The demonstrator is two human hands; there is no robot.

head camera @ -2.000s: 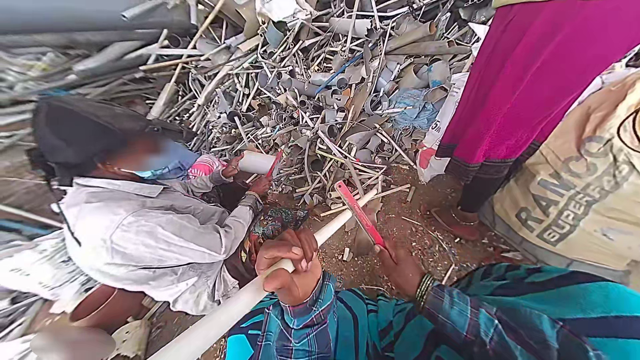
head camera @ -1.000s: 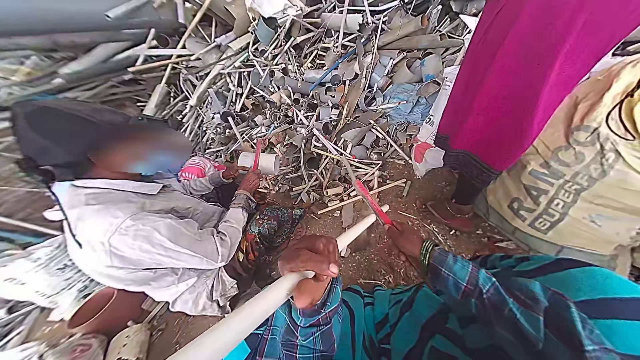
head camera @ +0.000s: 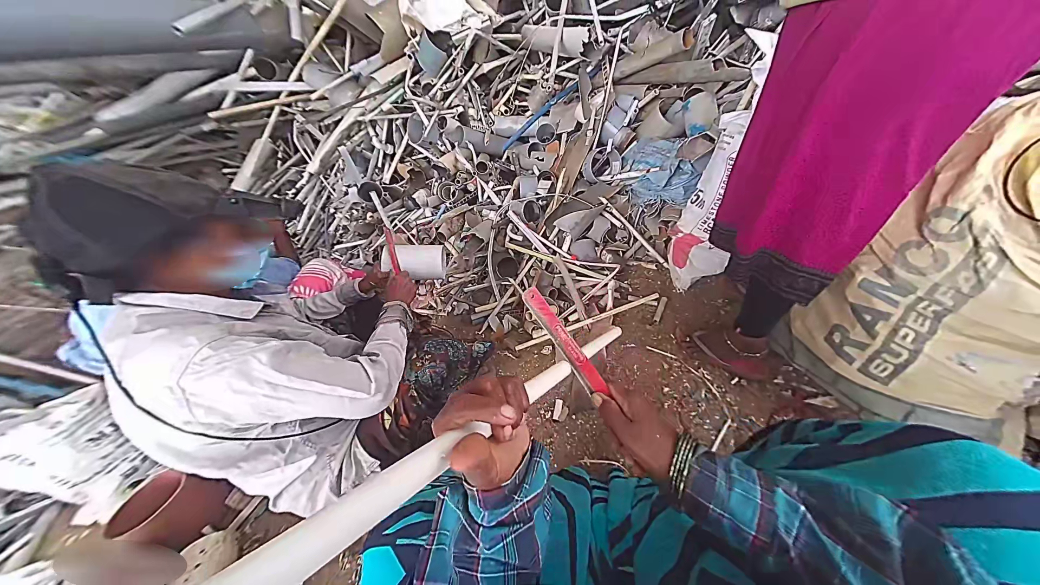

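My left hand [head camera: 483,431] is closed around a long white plastic pipe [head camera: 357,508], which slants from the bottom left up to its far end near the middle. My right hand [head camera: 638,431] grips a red hacksaw frame or similar flat red-handled tool [head camera: 566,341] by its near end. The tool lies across the pipe close to the far end; whether it touches the pipe, I cannot tell. Its cutting edge is hard to make out.
On the left a seated co-worker [head camera: 252,357] holds a short white pipe piece [head camera: 418,262] and a red tool [head camera: 392,249]. Ahead lies a heap of scrap pipes [head camera: 487,162]. A person in a magenta garment [head camera: 853,122] stands at right beside a large printed sack [head camera: 934,301].
Compared with one second ago, the red tool in my right hand has tilted and its tip lies farther left over the pipe. My left hand still holds the pipe.
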